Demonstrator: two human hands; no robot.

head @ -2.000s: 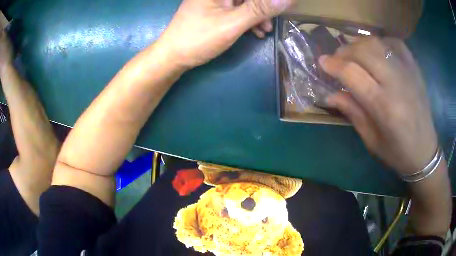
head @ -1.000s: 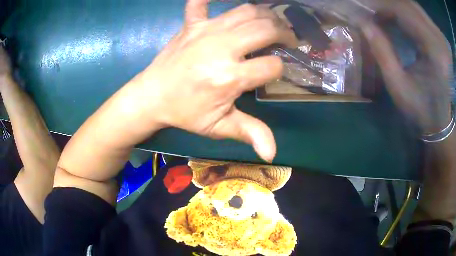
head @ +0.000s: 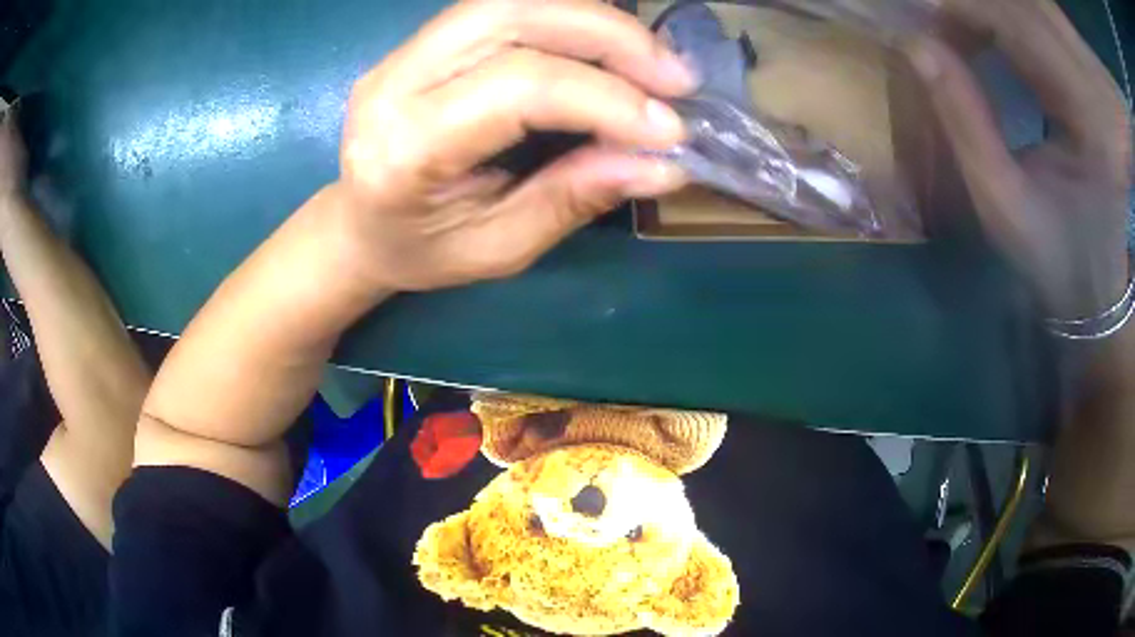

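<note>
A small open carton point(head: 822, 100), brown inside, lies on the table at the upper right. My left hand point(head: 498, 143) is at its left side and pinches one end of a shiny clear plastic bag point(head: 778, 168) between thumb and fingers. The bag slants over the lower part of the carton; its contents are blurred. A dark grey piece with a black cable point(head: 719, 56) shows in the carton's upper left. My right hand point(head: 1008, 162) is motion-blurred at the carton's right, near a blurred clear strip at the top; its hold cannot be made out.
The glossy dark-green table point(head: 597, 336) has a pale front edge that curves across below the hands. Another person's bare arm point(head: 75, 286) rests at the far left edge. A blue object point(head: 336, 448) shows under the table. My lap shows a teddy bear print point(head: 585, 535).
My left hand has closed on the clear bag and lifted it from the carton, baring the brown bottom. The carton sits higher in view than at first. My right hand has moved from inside it to its right side.
</note>
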